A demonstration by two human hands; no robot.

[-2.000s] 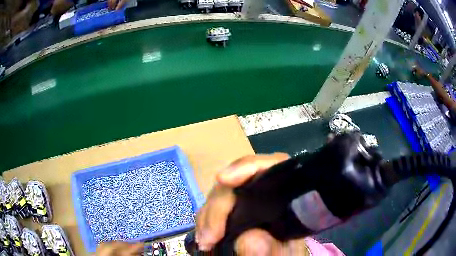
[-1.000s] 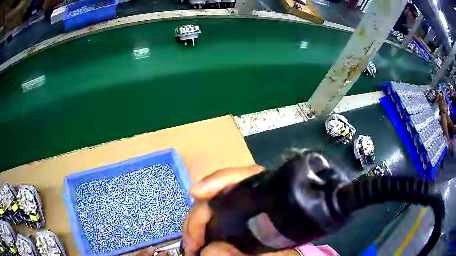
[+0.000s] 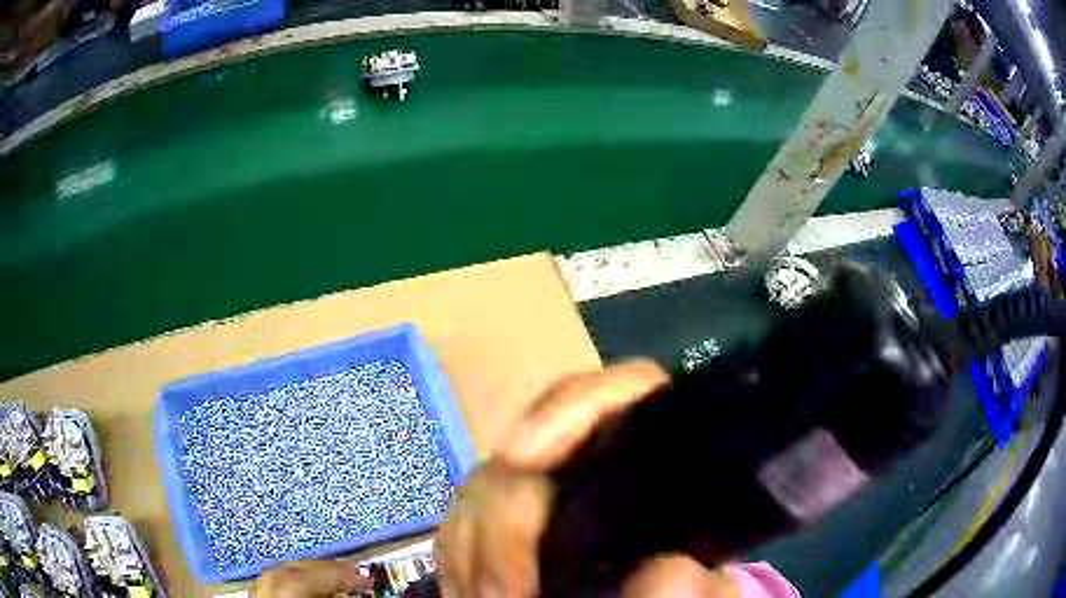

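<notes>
My right hand (image 3: 503, 514) is wrapped around a thick black electric screwdriver (image 3: 713, 444) with a pale label; its cable leaves at the right. The hand and tool are blurred and close to the camera. A white unit with board (image 3: 405, 565) shows partly at the bottom edge, beside my right hand's fingers. My left hand (image 3: 306, 581) is at the bottom edge, mostly cut off, with its fingertips next to the unit; its grip cannot be told. The light-blue screw tray (image 3: 170, 467), full of tiny screws (image 3: 316, 456), sits just above the left hand. The screwdriver's tip is hidden.
The tray rests on tan cardboard (image 3: 514, 310). Rows of finished units (image 3: 76, 456) stand at left. A green conveyor belt (image 3: 491, 164) carries a white unit (image 3: 390, 70). A rusty white pillar (image 3: 836, 129) rises at right, with another unit (image 3: 791, 280) near its base and blue trays (image 3: 935, 263) beyond.
The screwdriver has risen and moved right compared with one second ago. My left hand's fingers and more of the unit now show at the bottom. The unit on the belt has moved left.
</notes>
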